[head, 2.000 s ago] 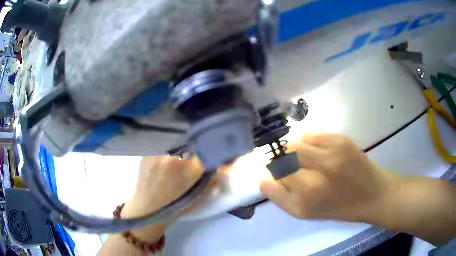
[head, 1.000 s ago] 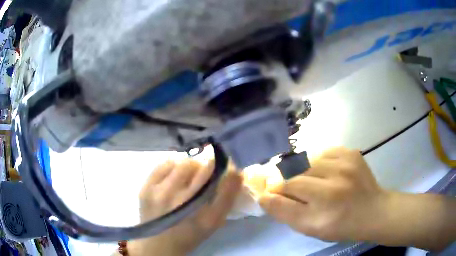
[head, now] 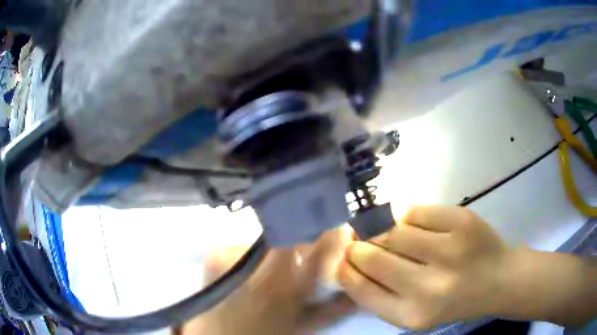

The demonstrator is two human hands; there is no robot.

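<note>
The sewing machine head point(head: 196, 72) looms large and blurred over the upper left and middle, with a grey knob point(head: 301, 199) and dark tension parts point(head: 363, 173). My right hand point(head: 425, 268) is below and right of the knob, fingers curled with the fingertips together; what is between them cannot be made out. My left hand point(head: 268, 288) is blurred, partly behind the grey knob and a curved dark bar point(head: 163, 314), close to my right fingertips. White material shows faintly between and below the hands, but its edges are unclear. The needle area is hidden.
Yellow-and-green-handled scissors point(head: 567, 167) lie at the right of the machine bed point(head: 491, 157). A grey vented box point(head: 26, 278) stands at the lower left beside a blue strip point(head: 59, 262). Bright lamp glare covers the white tabletop point(head: 131, 262) at left.
My right hand has moved slightly down. My left hand has moved down and right, is more blurred, and its bracelet no longer shows. The machine head has shifted left in view since one second ago.
</note>
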